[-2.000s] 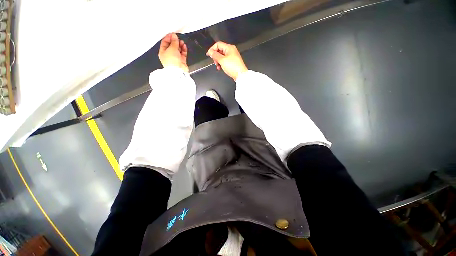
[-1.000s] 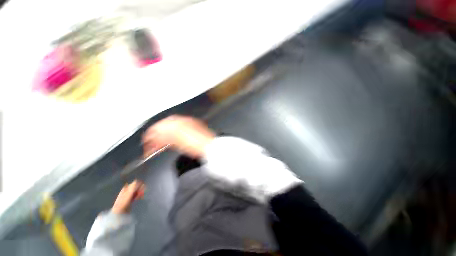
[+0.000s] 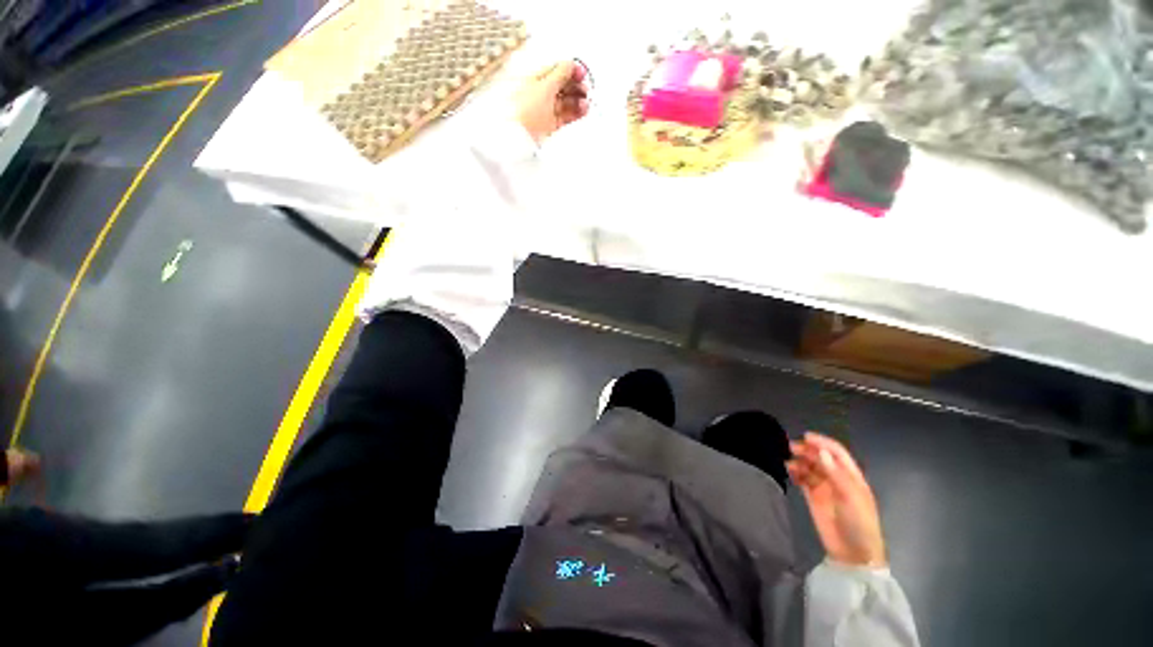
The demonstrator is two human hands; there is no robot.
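Note:
My left hand is over the white table, left of the round stand. Its fingertips are closed on a thin dark cord or wire loop. The speckled yellow round stand carries a magenta block with a pale piece on top. My right hand is low, over the floor beside the apron, fingers loosely apart, with nothing visible in it. Rows of small grey-beige rings stand on a tan board at the upper left.
Loose grey rings lie beside the stand. A black pad with a pink edge is right of it. A large clear bag of grey rings fills the upper right. The white table edge crosses the view. Another person's hand shows at the left edge.
The view has swung back over the table. Both hands were low near its edge; my left hand is now up on the table, and my right hand has moved away to the right.

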